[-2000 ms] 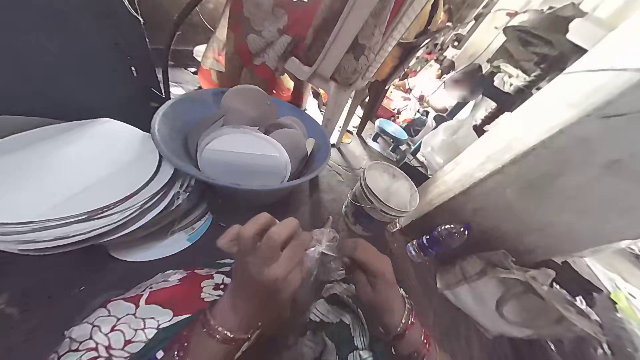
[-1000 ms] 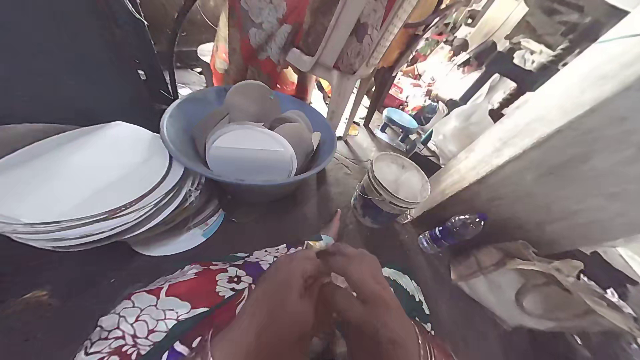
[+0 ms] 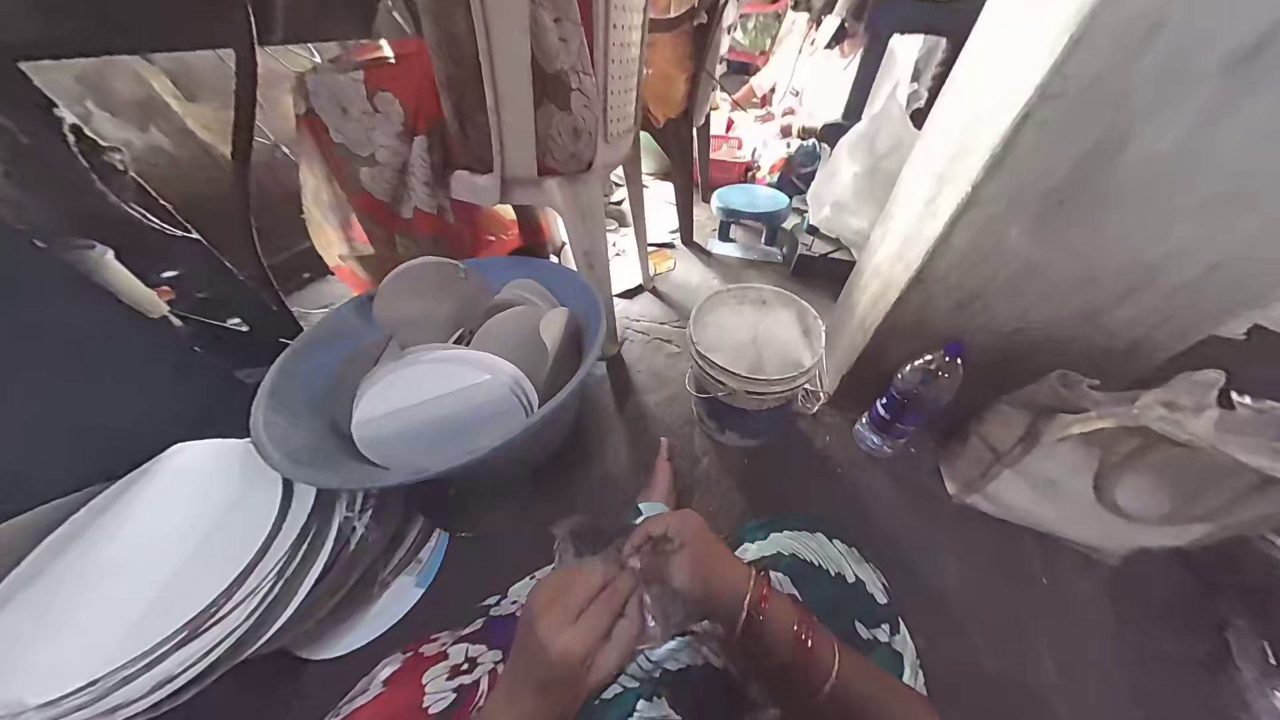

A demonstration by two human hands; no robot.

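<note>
My left hand [image 3: 580, 620] and my right hand [image 3: 685, 560] are close together over my patterned cloth, fingers pinched on a thin clear plastic bag [image 3: 655, 615]. Red and gold-toned bangles circle my right wrist. Part of the plastic is hidden behind the fingers. Ahead and to the left is a blue-grey basin [image 3: 480, 450] holding several pale round discs [image 3: 440, 405]. A stack of large white round sheets [image 3: 150, 560] lies at the lower left, beside the basin.
A lidded bucket [image 3: 757, 340] stands on the floor ahead, with a plastic water bottle [image 3: 910, 400] to its right. A crumpled pale bag [image 3: 1120, 470] lies farther right, near the wall [image 3: 1130, 200]. Behind the basin is a plastic chair [image 3: 585, 240]; a blue stool [image 3: 750, 205] stands farther back.
Both hands keep hold of the plastic. They were apart with it stretched between them two seconds ago, then came together, and are still close. The view has shifted.
</note>
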